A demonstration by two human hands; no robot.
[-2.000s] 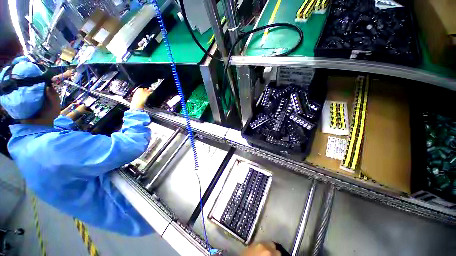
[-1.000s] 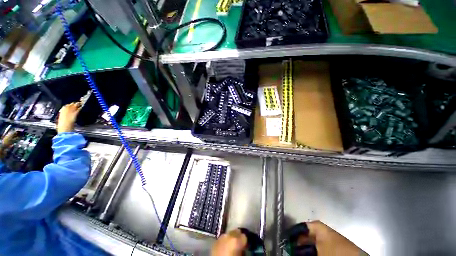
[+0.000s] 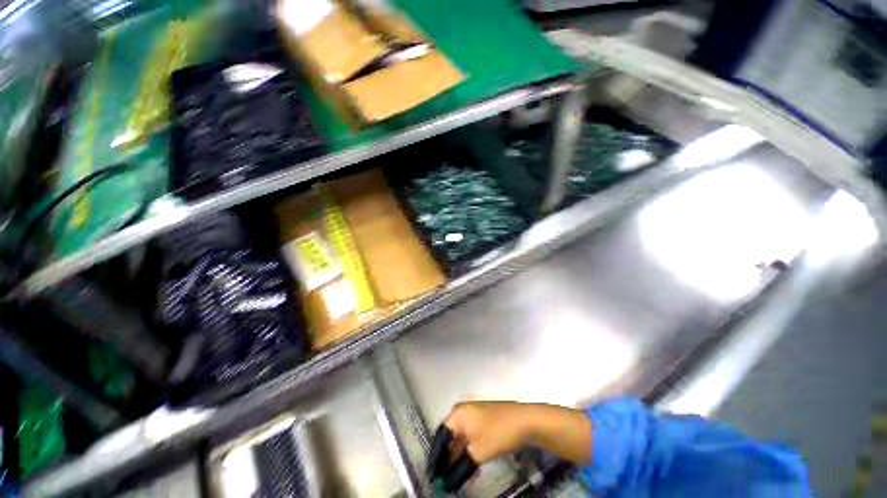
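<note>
My right hand, blurred, comes in from the lower right in a blue sleeve, over the metal bench. Black coverings are on its fingers, which are bent near the bench rollers. A dark greenish bit shows at the fingertips, too blurred to tell if it is held. My left hand is not in view. The pale-rimmed white tray with rows of black strips is at the bottom left, cut off by the edge.
On the lower shelf are a bin of black strips, brown cardboard with yellow-and-black strips, and bins of green components. Above are a bin of small black parts and an open box. A shelf post stands at the right.
The view has swung right and tilted. The other worker and blue coiled cord have left the picture. My left hand has gone out of view; my right forearm and sleeve now show.
</note>
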